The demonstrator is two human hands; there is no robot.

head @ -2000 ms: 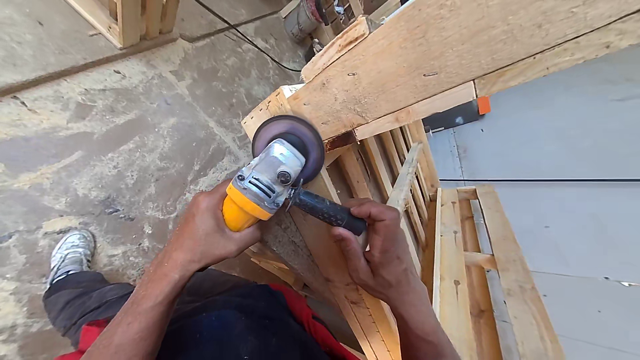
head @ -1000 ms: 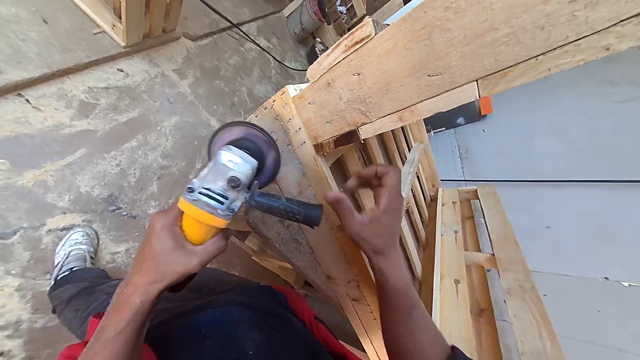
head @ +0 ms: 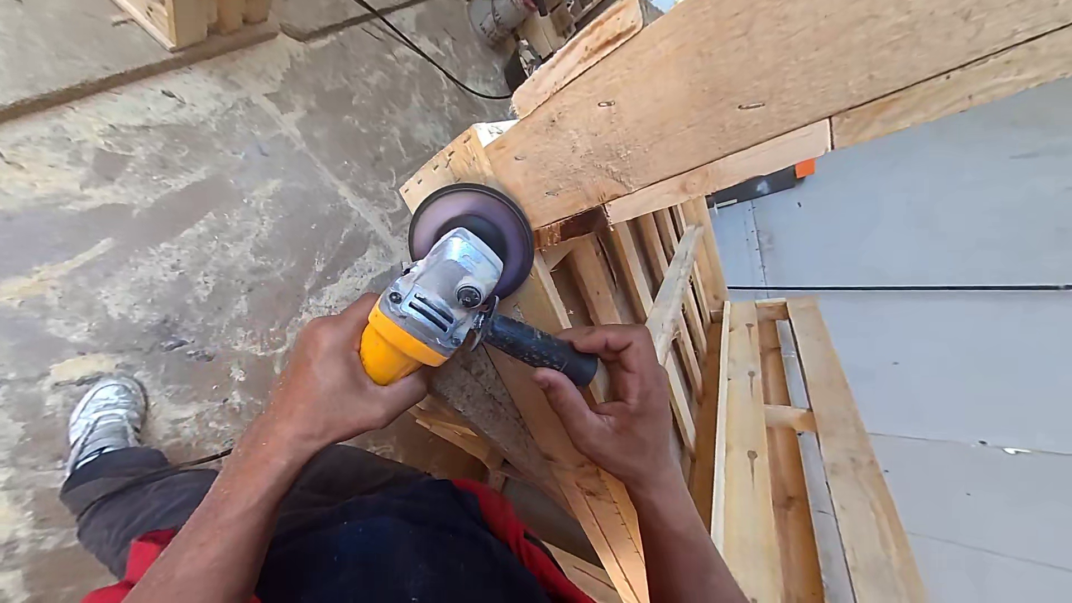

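Note:
My left hand (head: 343,381) grips the yellow body of an angle grinder (head: 440,293) at the centre of the head view. The grinder's round purplish disc (head: 473,222) lies over the corner of a wooden pallet-like frame (head: 523,306), where a wide plank (head: 687,100) meets it; whether disc and wood touch cannot be told. On the grinder's right sticks out a black side handle (head: 540,347). My right hand (head: 615,402) has its thumb and fingers around the end of this handle.
Slatted wooden pieces (head: 754,469) stand at the lower right beside grey panels (head: 963,360). A black cable (head: 427,59) runs over the stained concrete floor (head: 201,209) at the top. Another wooden frame (head: 180,21) is at the upper left. A shoe (head: 107,414) shows at the lower left.
One second ago my right hand was off the side handle with its fingers apart; now it is back on it. The grinder has moved right, back over the frame's corner.

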